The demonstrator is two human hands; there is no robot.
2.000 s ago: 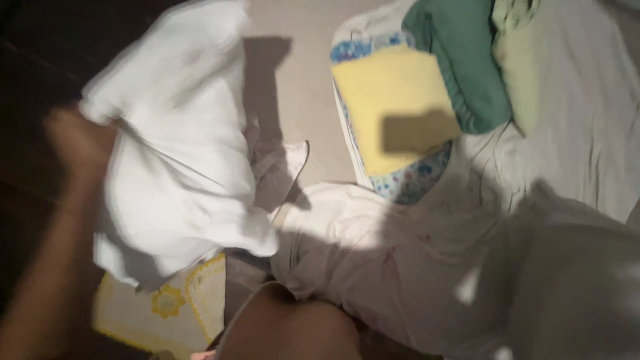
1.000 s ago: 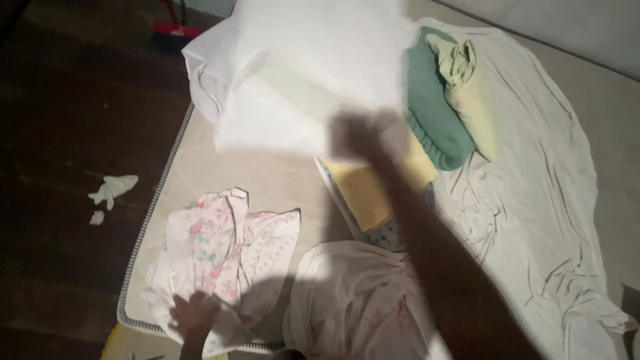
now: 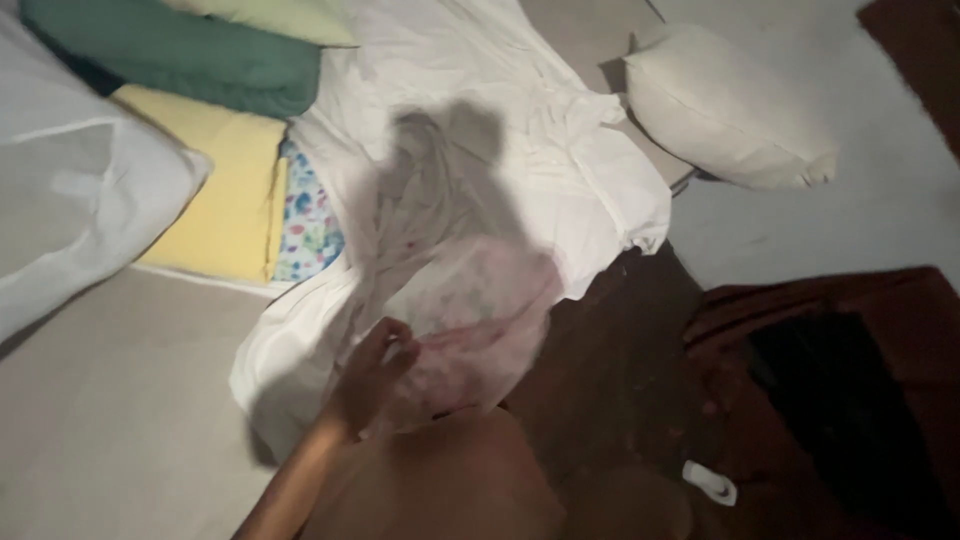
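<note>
My left hand (image 3: 379,364) reaches up from the lower left with its fingers closed on the edge of a pink and white floral cloth (image 3: 480,322), which is blurred. This cloth lies over or hangs just above a crumpled white sheet (image 3: 547,180); whether they touch cannot be told. My right hand is out of view. At the left edge is a white cloth (image 3: 142,180), partly over a folded yellow cloth (image 3: 217,187). Under the yellow one shows a blue floral cloth (image 3: 307,217). A rolled green cloth (image 3: 187,60) and a pale green cloth (image 3: 285,19) lie behind.
The bare mattress (image 3: 135,397) spreads at the lower left. A stuffed off-white pillow (image 3: 727,112) sits at the upper right. On the dark floor (image 3: 615,367) are a white flip-flop (image 3: 709,482) and a dark red cloth (image 3: 922,337) with a black item on it. My bent leg fills the bottom middle.
The pink floral cloth, flat on the mattress under my left hand a second ago, is now held over the white sheet. My right hand has left the view and the white cloth. The view has swung right.
</note>
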